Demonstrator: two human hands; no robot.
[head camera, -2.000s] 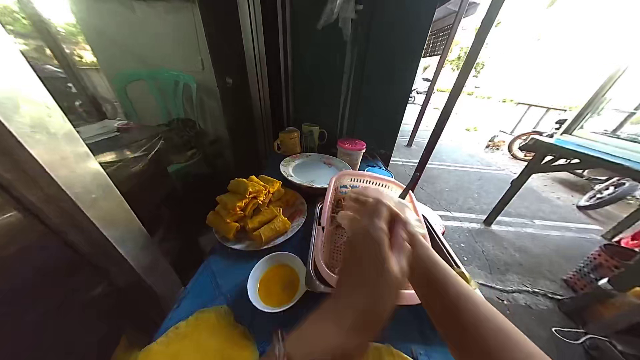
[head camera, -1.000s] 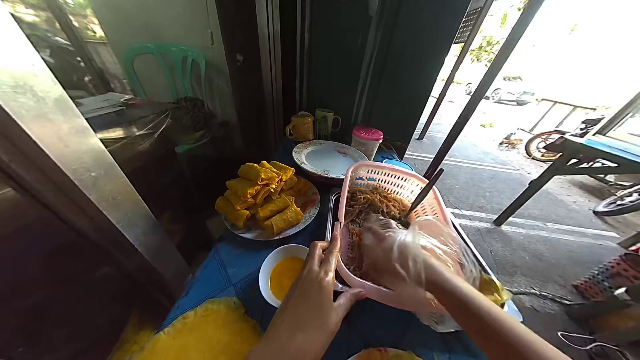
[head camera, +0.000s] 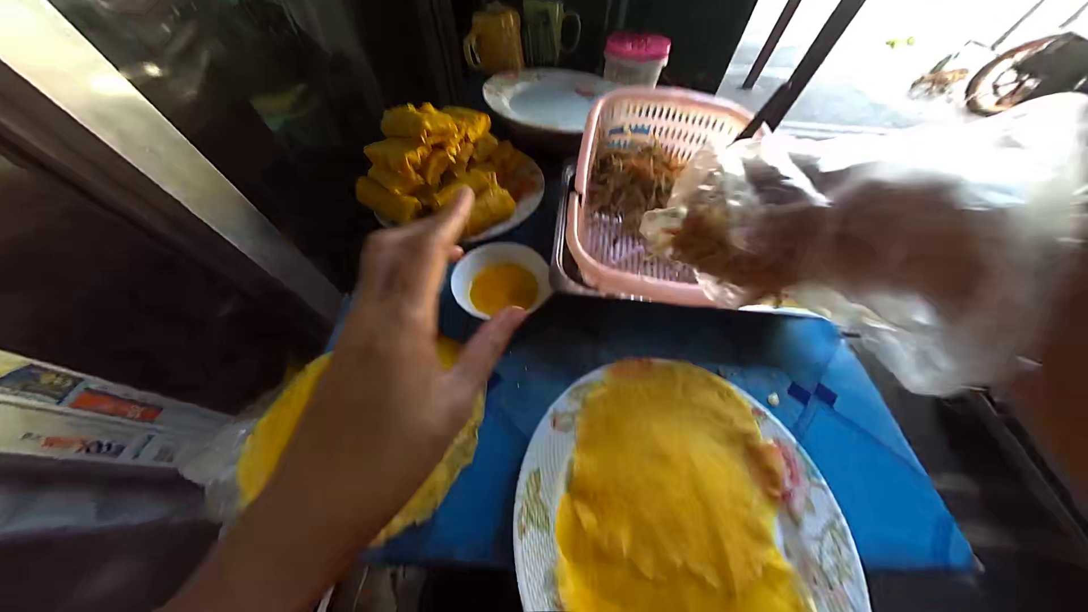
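Note:
My right hand (head camera: 790, 238), in a clear plastic bag, is closed on a clump of shredded filling (head camera: 710, 234) at the right side of a pink plastic basket (head camera: 642, 280). More filling (head camera: 629, 183) lies in that basket. Spread and holding nothing, my left hand (head camera: 408, 340) hovers beside a white bowl of yellow liquid (head camera: 503, 287). A yellow wrapper sheet (head camera: 671, 484) lies on a floral oval plate (head camera: 544, 510) in front. Further yellow sheets (head camera: 442, 476) are partly hidden behind my left forearm. Yellow rolls (head camera: 425, 161) are piled on a plate at the back left.
Behind the bowl and basket stand a plate (head camera: 548, 98), a pink-lidded container (head camera: 637, 55), a yellow mug (head camera: 495, 38) and a green mug (head camera: 544, 32). A dark handle (head camera: 769, 110) leans out of the basket. The blue table's edge (head camera: 922, 565) is near.
My left hand has let go of the basket's rim and opened. My right hand has lifted from the filling with a clump in it. The view has tilted down towards the front plate.

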